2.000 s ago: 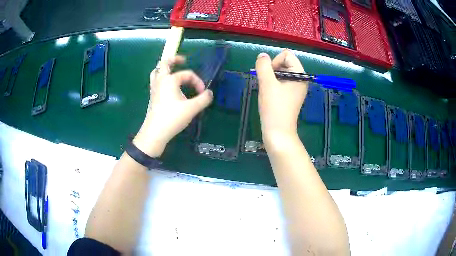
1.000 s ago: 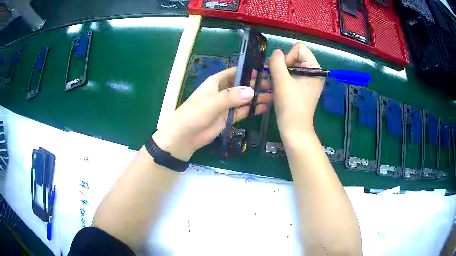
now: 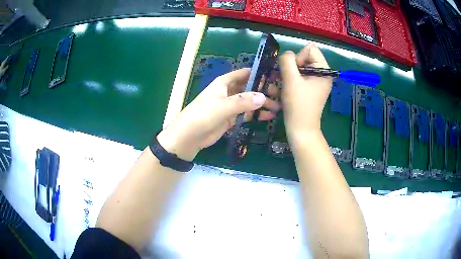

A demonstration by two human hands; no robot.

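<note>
My left hand (image 3: 222, 103) holds a dark phone middle frame (image 3: 251, 81) upright and nearly edge-on, thumb on the near side and fingers behind and through it. My right hand (image 3: 308, 93) holds a marker pen (image 3: 323, 72) with a black barrel and bright blue end pointing right. The pen's tip is close to the upper part of the held frame; whether it touches cannot be told. A row of frames with blue patches (image 3: 374, 109) lies to the right, partly hidden by my hands and right forearm.
A yellow strip (image 3: 187, 71) crosses the green surface (image 3: 126, 60). Spaced frames (image 3: 61, 60) lie left. A red tray (image 3: 298, 23) is at the back, dark stacked trays (image 3: 440, 45) far right. Dark frames (image 3: 46, 182) and a blue pen (image 3: 54, 217) lie on white paper (image 3: 116, 187).
My left hand has picked up a frame from near the yellow strip and turned it edge-on beside the pen. The spaced frames at left have shifted further left.
</note>
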